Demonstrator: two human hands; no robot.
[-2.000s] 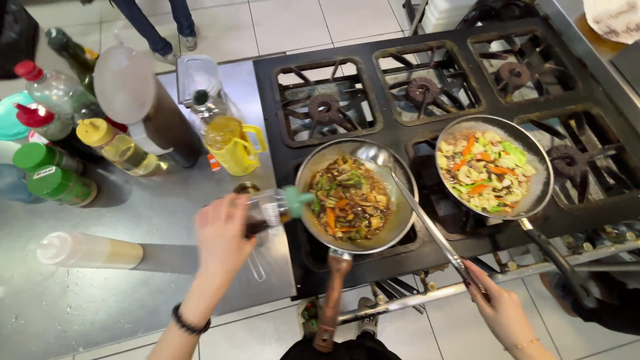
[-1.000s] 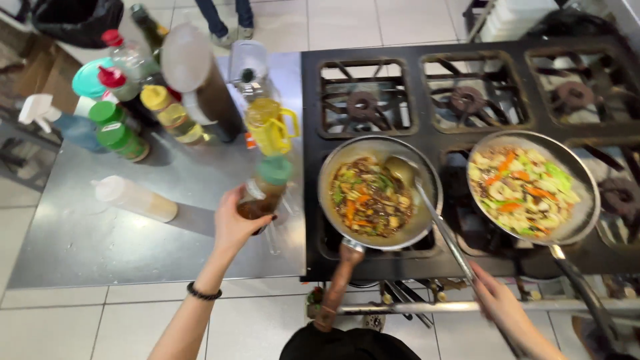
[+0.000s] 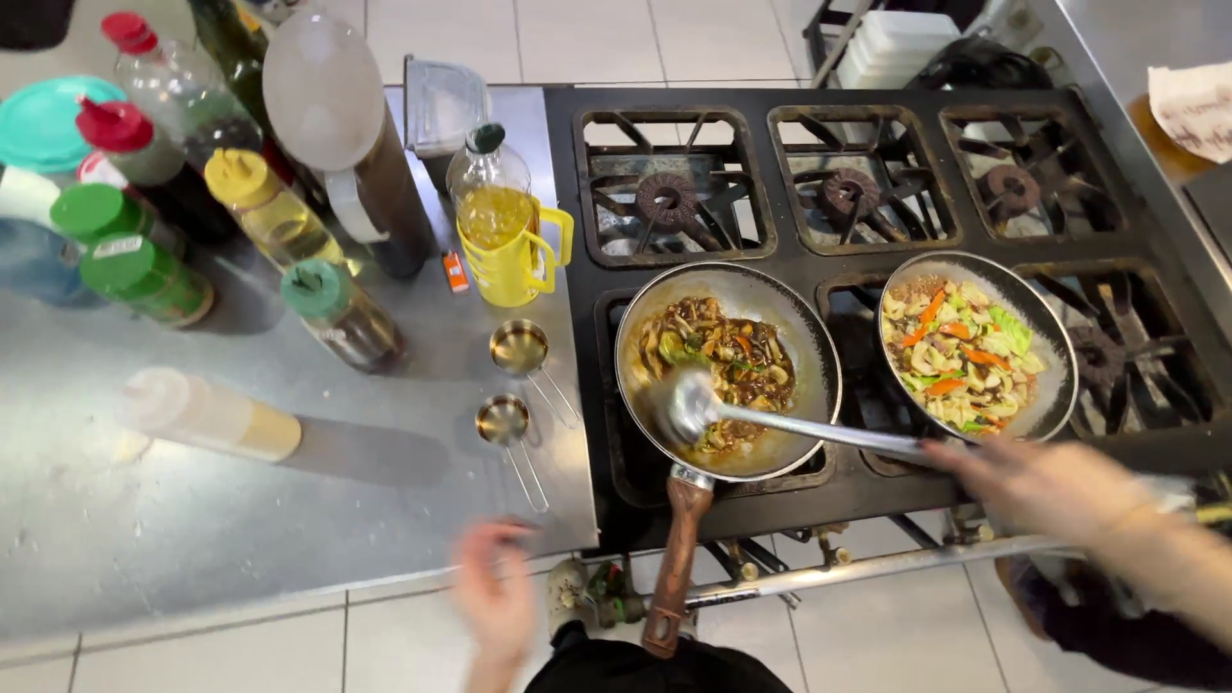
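Observation:
My right hand (image 3: 1049, 486) grips the handle of a metal ladle (image 3: 818, 428), whose bowl rests among sauced vegetables (image 3: 731, 361) in the left frying pan (image 3: 818, 337). That pan has a brown wooden-look handle (image 3: 677, 568) pointing toward me. My left hand (image 3: 496, 577), blurred, holds nothing, fingers apart, near the counter's front edge and left of the pan handle. A teal-capped bottle of dark sauce (image 3: 342, 318) stands on the steel counter (image 3: 404, 510). Two small metal measuring cups (image 3: 520, 348) lie between it and the stove. A second frying pan (image 3: 1059, 385) holds chopped vegetables with carrot strips.
Several bottles crowd the counter's back left, including a yellow-capped oil bottle (image 3: 279, 217) and green-capped jars (image 3: 144, 279). A squeeze bottle (image 3: 212, 414) and a yellow jug (image 3: 500, 250) holding a bottle are also there. Black burner grates (image 3: 674, 192) fill the stove's back row.
My left hand has let go of the teal-capped bottle, which now stands by the yellow-capped bottle, and has drawn back toward me. The ladle's bowl has moved to the pan's lower left.

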